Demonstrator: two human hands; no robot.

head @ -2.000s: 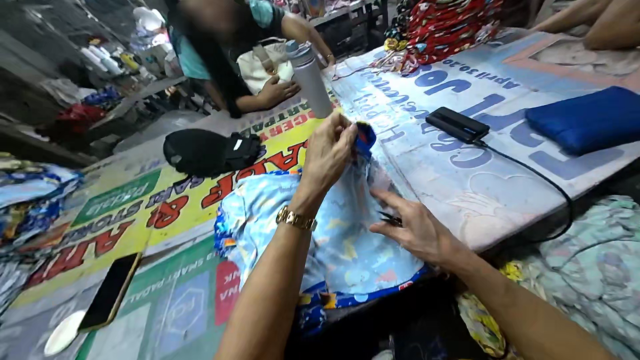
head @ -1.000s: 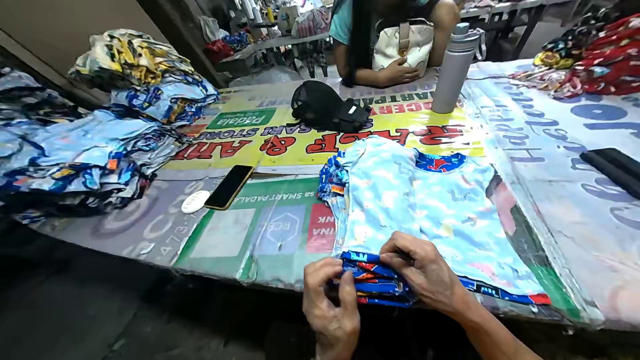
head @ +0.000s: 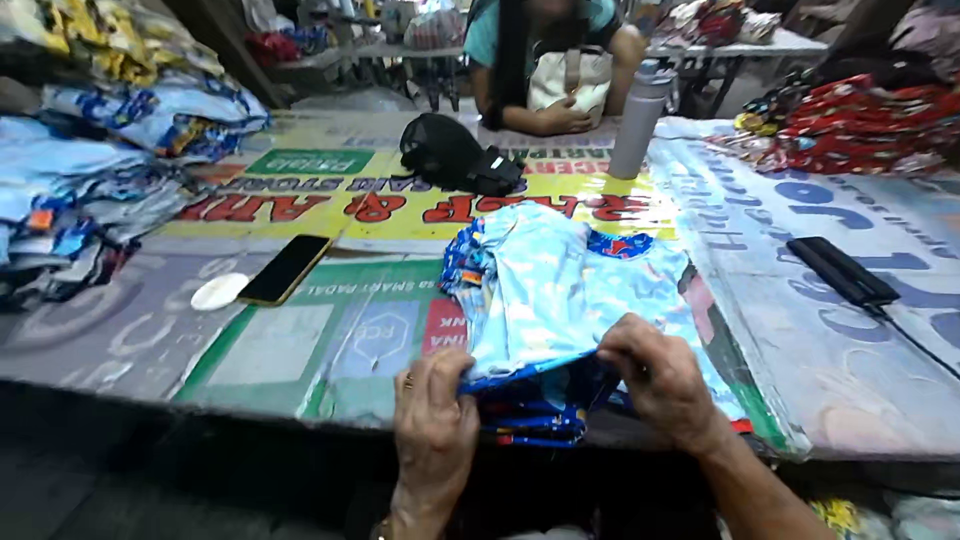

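Note:
Light-blue printed garments with dark-blue trim (head: 525,300) lie stacked at the table's near edge. My left hand (head: 436,405) pinches the left end of the upper garment's blue hem. The hem's right part is held between the thumb and fingers of my right hand (head: 656,371), slightly raised above the folded layers below. Under it, blue patterned edges (head: 540,424) hang at the table edge. To the right, another light-blue garment (head: 637,289) lies spread flat, its blue patterned neckline showing.
A black phone (head: 286,270) lies beside a white disc (head: 220,291). Behind are a black cap (head: 457,157) and a grey bottle (head: 637,120). A person holds a pale bag (head: 570,84) across the table. A power bank (head: 841,271), red garments (head: 877,124) and blue garments (head: 67,180) flank the work.
My hands, close together at the folded blue hems one second ago, are now farther apart, with the upper hem stretched between them. The view has swung since the oldest frame.

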